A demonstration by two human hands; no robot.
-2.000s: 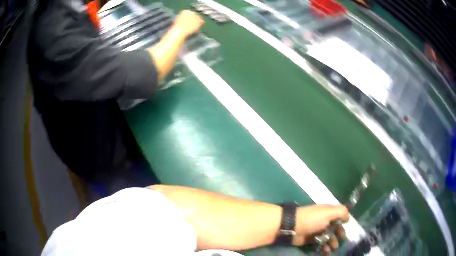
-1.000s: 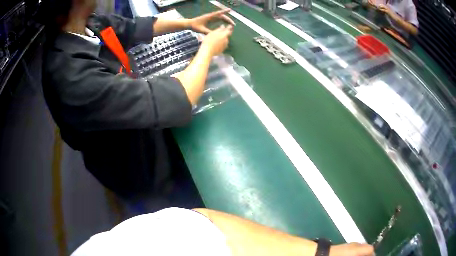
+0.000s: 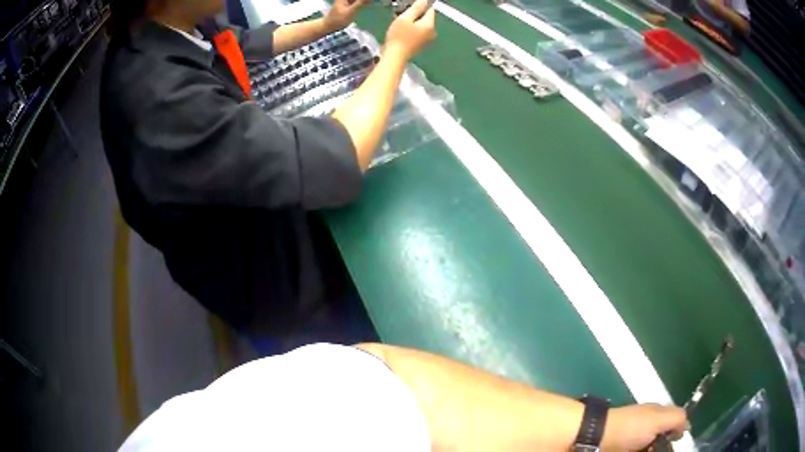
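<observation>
My left hand [image 3: 649, 426] is at the bottom right, at the end of a bare forearm with a dark wristband. Its fingers are closed around a thin metal holder strip [image 3: 710, 378]. One end of the strip sticks out past the fingers towards the upper right, and a bit of metal shows below the hand at the frame's edge. A clear tray [image 3: 746, 424] with dark contents lies just right of the hand, cut off by the frame. My right hand is not in view.
A person in dark clothing [image 3: 234, 163] stands at the green bench [image 3: 441, 265], over a filled blister tray [image 3: 309, 75]. Another holder strip [image 3: 519, 72] lies farther up. Clear trays, a white sheet [image 3: 706, 141] and a red bin [image 3: 673, 47] line the far side.
The view has swung, so the bench scene sits further right. The other person's hands have moved from over the tray to the top edge, with a metal part there. My left hand keeps the strip.
</observation>
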